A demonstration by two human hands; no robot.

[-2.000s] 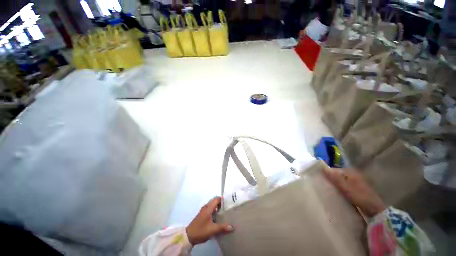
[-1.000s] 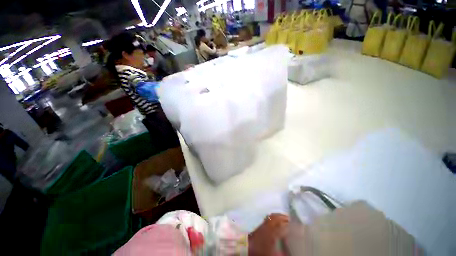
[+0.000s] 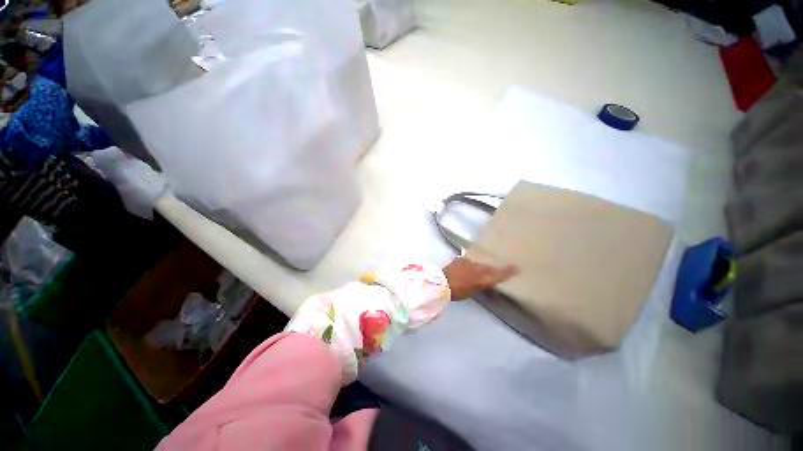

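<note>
The beige tote bag lies flat on the white wrapping paper, its grey-beige handles pointing left. My left hand reaches in from the lower left and rests at the bag's lower left edge, fingers stretched over its face. Whether it grips the edge cannot be told. My right hand is not in view. The blue tape dispenser with a yellow part stands right of the bag. The dark blue tape roll lies at the paper's far edge.
A group of white wrapped bags stands at left. Taupe-beige bags stand along the right side, with a red item behind. Beside the table are a brown box with plastic scraps and a green crate. A person's blue sleeve shows at far left.
The beige bag, earlier held with its handles pointing away, now lies flat with handles to the left. My right hand, seen two seconds ago, is out of view. The camera view has shifted.
</note>
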